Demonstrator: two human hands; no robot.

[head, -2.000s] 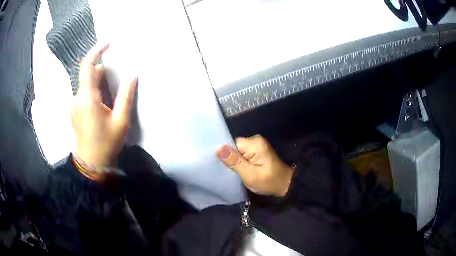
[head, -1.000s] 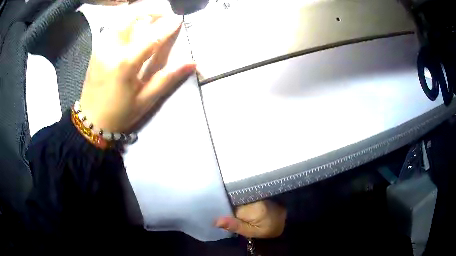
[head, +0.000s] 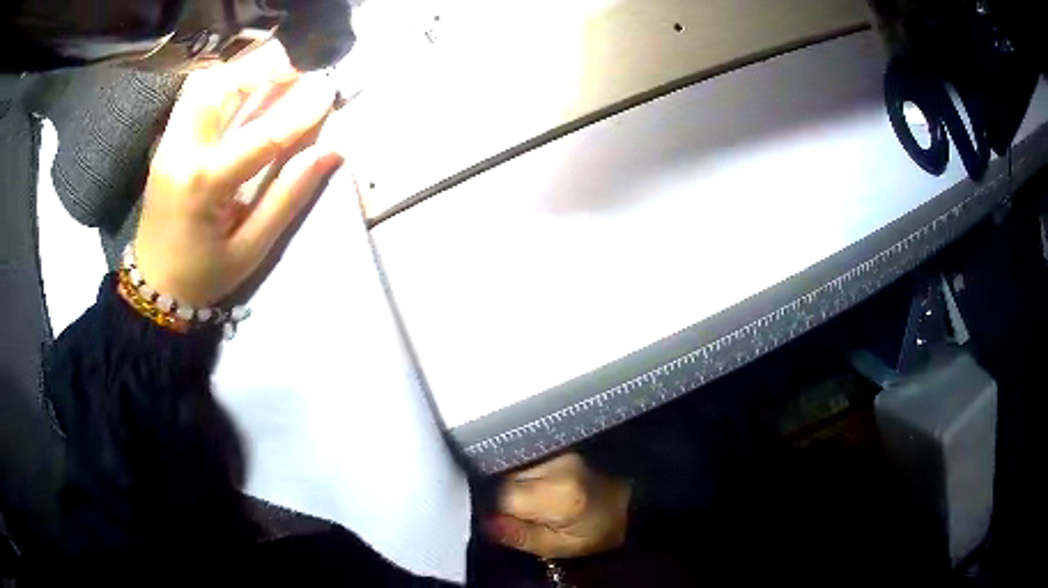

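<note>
A pale fabric panel (head: 333, 402) runs from under the machine head down over the table's near edge towards my lap, its right edge a thin dark line. My left hand (head: 236, 184) lies on its upper part with fingers apart, fingertips close to the dark round fitting (head: 316, 32) on the machine head. The needle area is overexposed and not clear. My right hand (head: 557, 505) is below the table edge, fingers curled, thumb at the panel's lower right edge; the grip is partly in shadow.
The cream machine bed (head: 598, 69) meets the white tabletop (head: 644, 253) at a dark gap. A ruler strip (head: 690, 365) lines the near edge. Dark scissors (head: 919, 121) lie at the right. Grey ribbed fabric (head: 109, 149) is at the left. A pale grey block (head: 942, 448) is low right.
Since two seconds ago my left hand has moved up the panel to the machine head. My right hand has gone lower, below the ruler edge. The view has shifted, bringing the machine head in.
</note>
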